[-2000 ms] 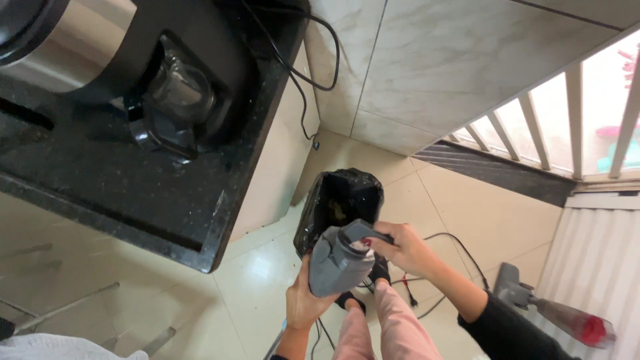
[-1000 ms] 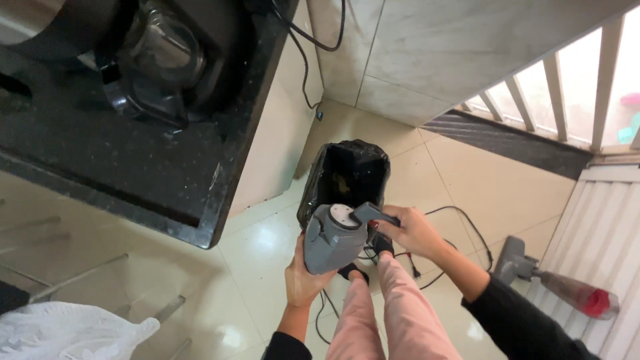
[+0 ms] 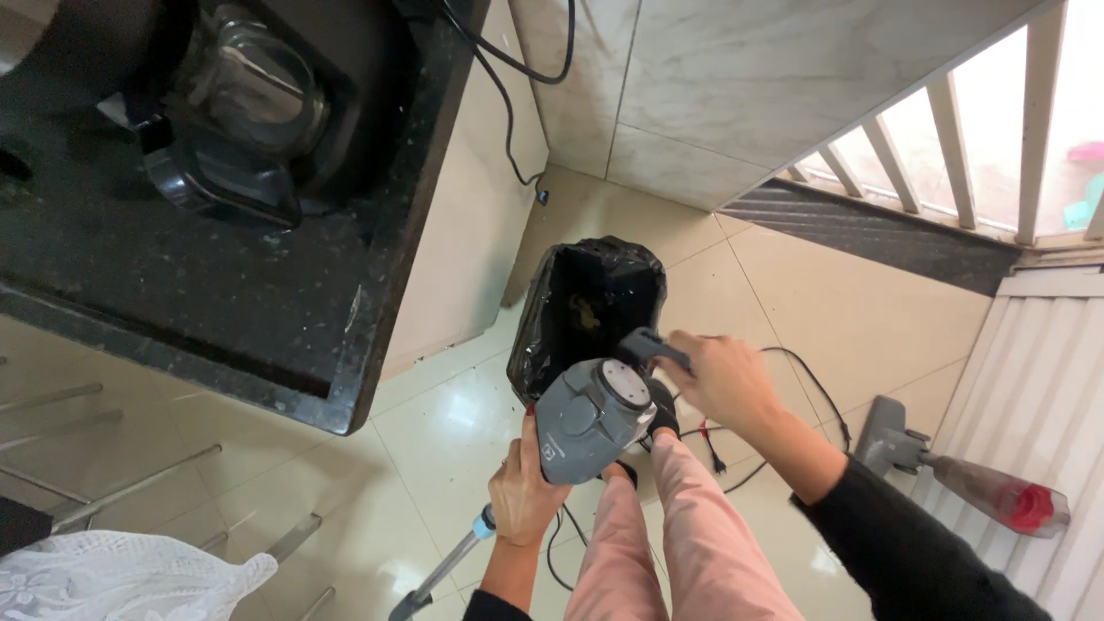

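Note:
My left hand [image 3: 524,492] holds the grey Electrolux vacuum cleaner body [image 3: 582,427] from its left side, just below the bin. In my right hand [image 3: 724,379] is a dark grey plastic part [image 3: 651,348], whose end reaches over the bin's near right rim. A round light disc with small holes [image 3: 625,383] shows on the body's upper end. The bin, lined with a black plastic bag [image 3: 535,345], stands on the floor with some pale debris [image 3: 586,310] inside. A metal tube with a light-blue collar [image 3: 485,523] lies beyond my left wrist.
A black stone countertop [image 3: 345,362] with a coffee maker's glass carafe [image 3: 259,95] is at upper left. Black cord [image 3: 811,371] runs over the floor on the right. A vacuum floor head [image 3: 884,435] and clear-red dust container [image 3: 992,492] lie by the white ribbed panel [image 3: 975,379].
The dark grey part in my right hand has come away from the vacuum body's upper end, over the bin's rim, and the light disc shows fully. My left hand still holds the body.

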